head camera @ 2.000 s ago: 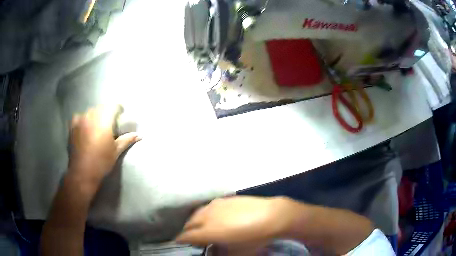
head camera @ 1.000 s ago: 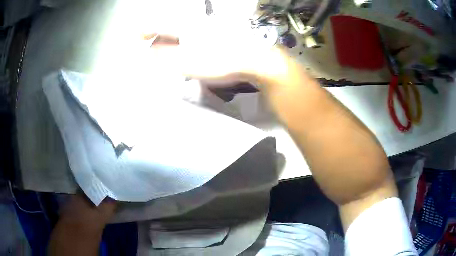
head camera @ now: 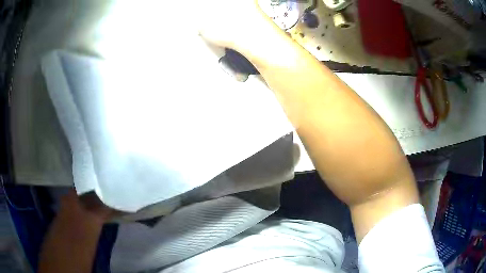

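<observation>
The pale fabric panel lies over the white table's front edge, strongly glared at its upper part. Its left border shows a pale folded strip, and greyish and ribbed cloth hangs below it over the lap. My left hand is at the panel's lower left corner, mostly hidden under the cloth, so its fingers cannot be seen. My right hand is at the upper middle, over the far part of the cloth by the machine's needle area. Glare washes out its fingers, and its grip cannot be told.
The red square lies on the machine bed. Scissors with red and yellow handles lie at the right. A machine head with red lettering is at the upper right. A blue perforated crate stands at the lower right.
Both hands came to the cloth; my right arm moved from the lap up to the machine area, my left hand down under the panel's corner. The panel was lifted, and its left border now lies smoother.
</observation>
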